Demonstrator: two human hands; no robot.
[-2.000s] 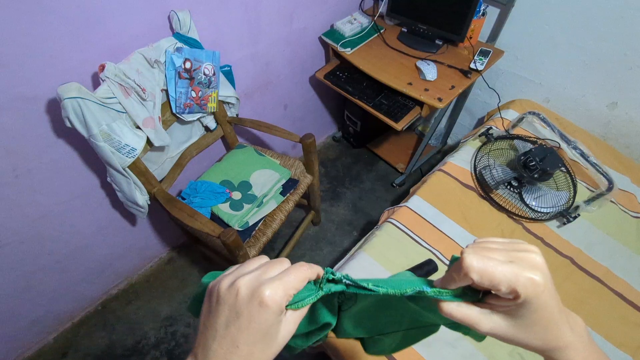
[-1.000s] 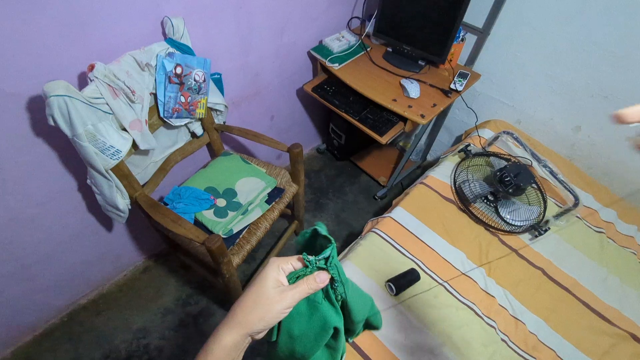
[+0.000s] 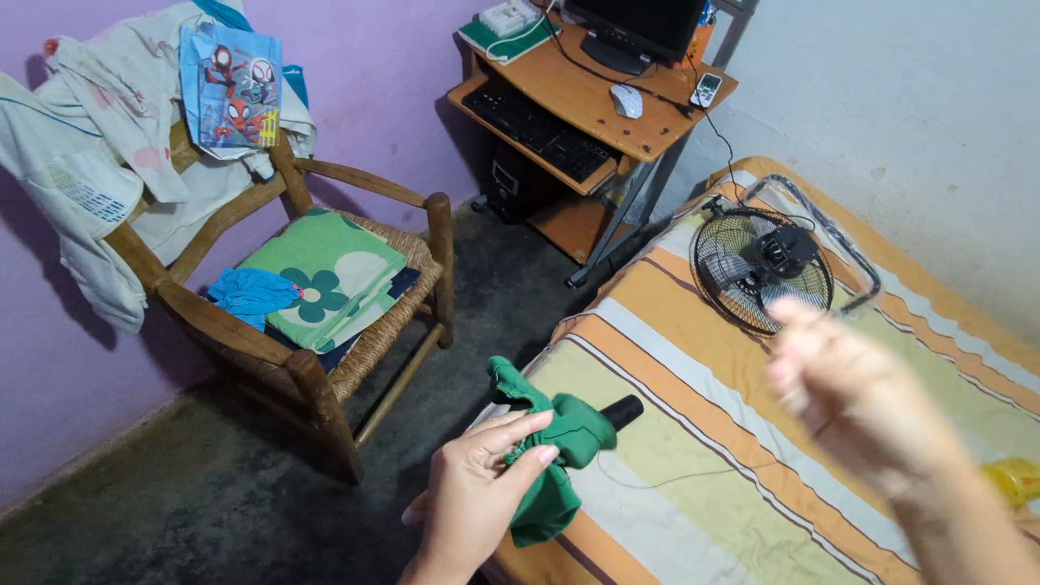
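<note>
Pinched between the thumb and fingers of my left hand (image 3: 491,479) is a bunched green cloth (image 3: 581,431) with a gathered, stitched edge. Just behind the cloth a black spool of thread (image 3: 624,412) lies on the striped bedspread (image 3: 691,479), partly covered by it. A thin dark thread (image 3: 650,486) curves from near the cloth across the bedspread to the right. My right hand (image 3: 845,390) is raised over the bed, blurred, with its fingers drawn together; whether it holds a needle or the thread cannot be made out.
A black fan (image 3: 762,272) lies on the bed. At the left stands a wooden chair (image 3: 439,268) with folded green fabric (image 3: 325,268) on its woven seat and clothes over its back. Behind is a computer desk (image 3: 650,138). Something yellow (image 3: 1011,481) shows at the right edge.
Two seconds ago both hands held the green cloth; my right hand then let go and went far right. It is now back further into view, while my left hand still holds the cloth.
</note>
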